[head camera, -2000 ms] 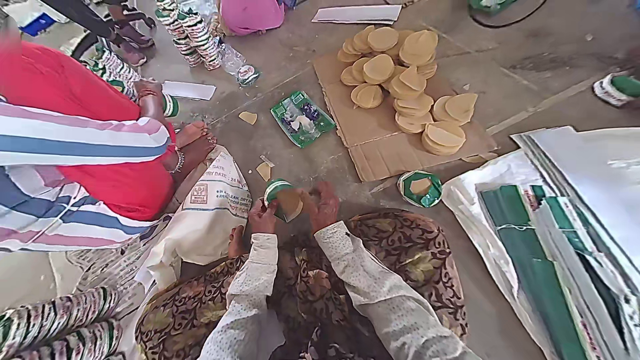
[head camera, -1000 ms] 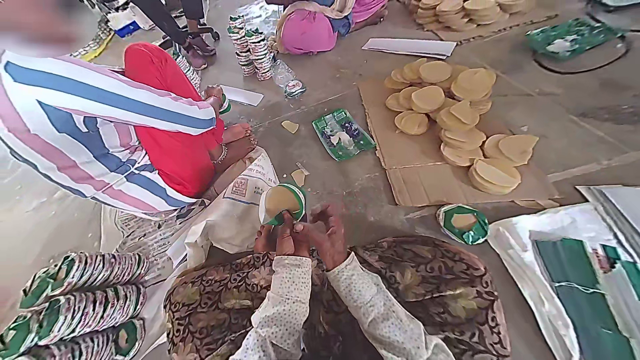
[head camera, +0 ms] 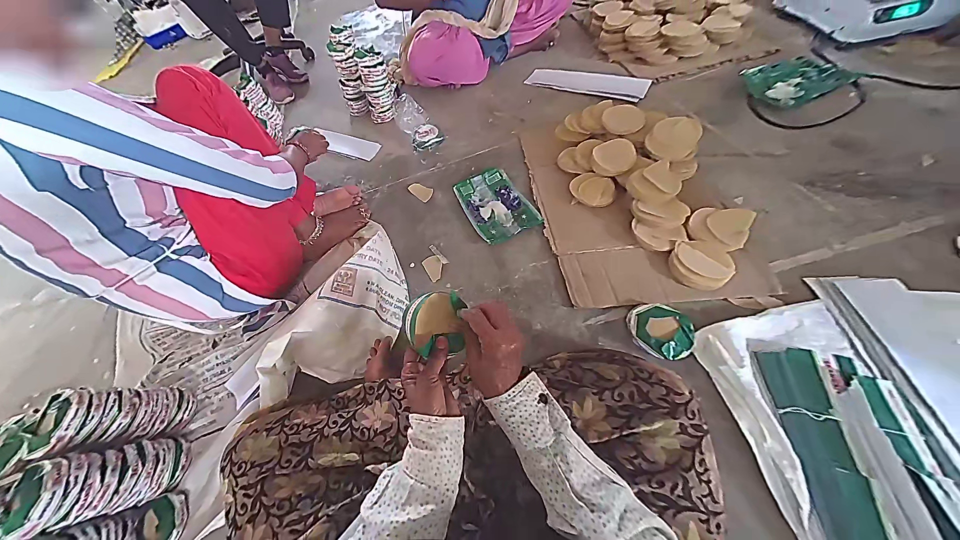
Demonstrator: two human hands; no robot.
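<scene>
Between my hands is a round stack of thin tan discs (head camera: 433,321) with a green and white printed wrapper around its edge, standing tilted toward me. My left hand (head camera: 431,379) grips it from below, thumb on the wrapper at the lower rim. At its right side, the fingers of my right hand (head camera: 493,345) pinch the wrapper's edge. A similar green-wrapped round pack (head camera: 661,331) lies on the floor to the right. Beyond it, piles of loose tan discs (head camera: 660,187) rest on a cardboard sheet (head camera: 600,281). A green plastic packet (head camera: 496,206) lies left of the cardboard.
Rows of wrapped packs (head camera: 97,472) lie at lower left, beside a white printed sack (head camera: 330,330). A person in red trousers (head camera: 225,187) sits close on the left. Flat green and white wrappers (head camera: 817,435) lie at right. Farther off are stacked packs (head camera: 360,75) and another person (head camera: 450,49).
The round stack, low between my hands two seconds ago, was turned face-up one second ago and now has my right fingers at its right edge. The view has shifted.
</scene>
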